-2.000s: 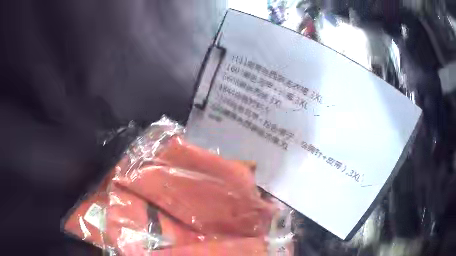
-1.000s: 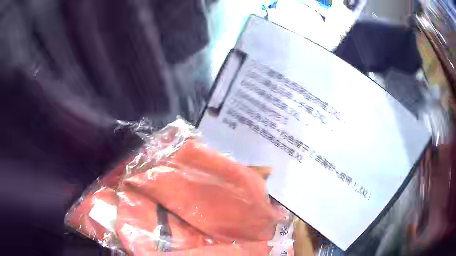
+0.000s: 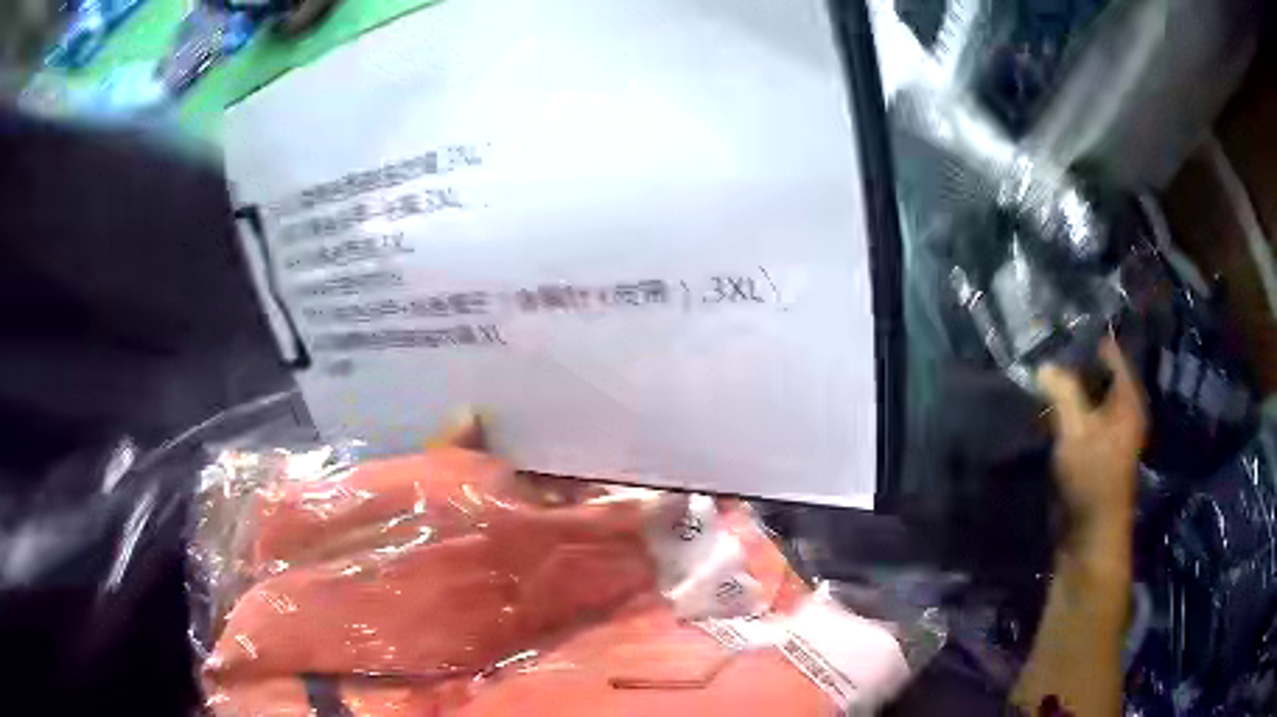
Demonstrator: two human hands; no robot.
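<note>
The white printed list (image 3: 602,378) lies on a dark clipboard with its clip at the left end. A coral garment in a polybag (image 3: 448,574) lies against its lower edge, with white labels at its right. My left hand (image 3: 465,432) shows only as a fingertip over the sheet's lower edge; it holds clipboard and coral packet together, the rest hidden. My right hand (image 3: 1092,427) reaches up from the lower right, thumb and finger spread at a dark garment in a polybag (image 3: 1190,378). The fingertips touch this packet near a pale label; blur hides whether they grip it.
Green floor (image 3: 301,63) shows at the upper left, with bright blue bundles (image 3: 105,35) on it. Dark cloth fills the left side. More dark, shiny plastic-covered garments lie along the right side. Glare and blur hide details at the upper right.
The clipboard has turned counterclockwise and moved left and up in the picture, with the coral packet below it. My right hand has come into view at the right. Green floor now shows.
</note>
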